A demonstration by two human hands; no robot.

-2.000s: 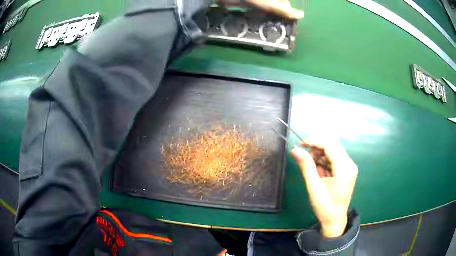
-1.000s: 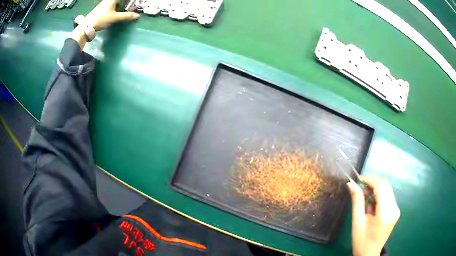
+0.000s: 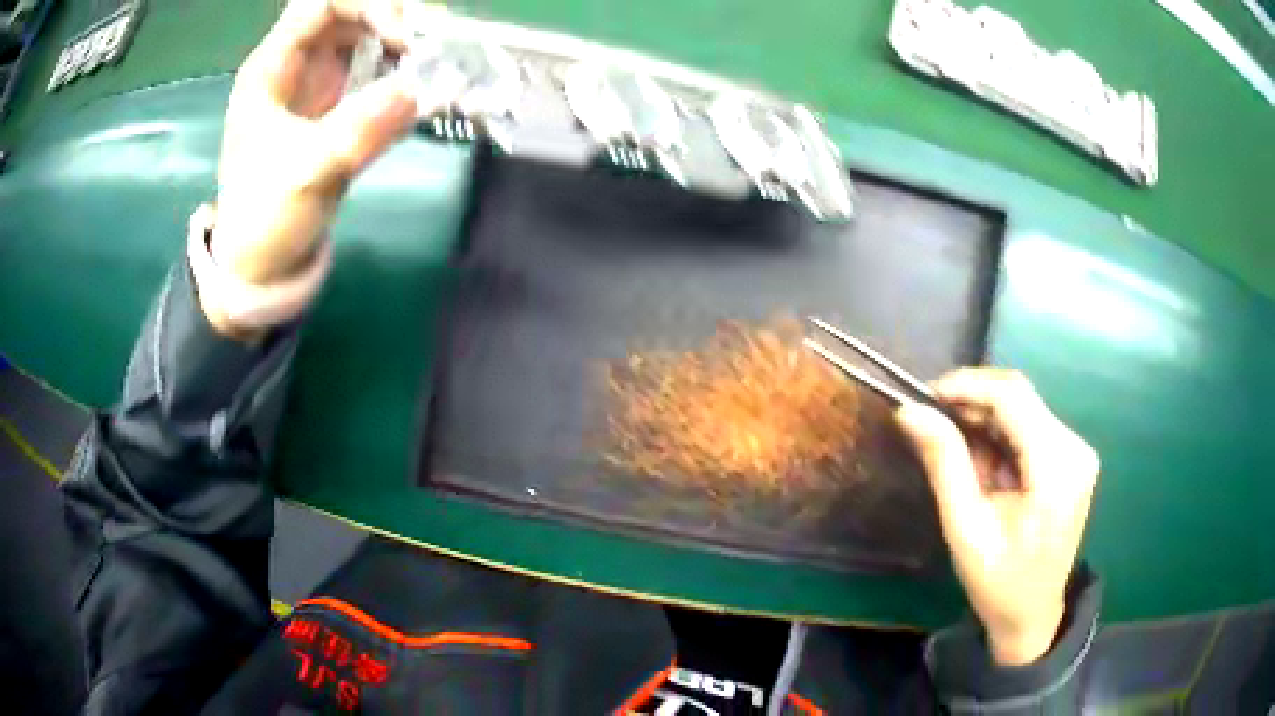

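My left hand [image 3: 301,154] grips the left end of a silvery metal assembly [image 3: 615,105] with three round units and small comb-like pins along its lower edge. It is held up over the back edge of the black tray [image 3: 517,322], slightly blurred. My right hand [image 3: 1014,490] holds slim silver tweezers [image 3: 874,367], prongs a little apart and pointing up-left over the tray, with nothing visible between the tips. A heap of fine copper-coloured wire pieces [image 3: 741,420] lies in the tray. The tweezers do not touch the assembly.
Another silvery assembly [image 3: 1028,84] lies on the green surface [image 3: 1203,182] beyond the tray at the upper right. A smaller-looking one [image 3: 95,51] lies at the far upper left. White stripes curve at the upper right corner.
My left hand has taken hold of an assembly at the upper left and brought it up over the tray's back edge. My right hand still holds the tweezers. The camera view has shifted.
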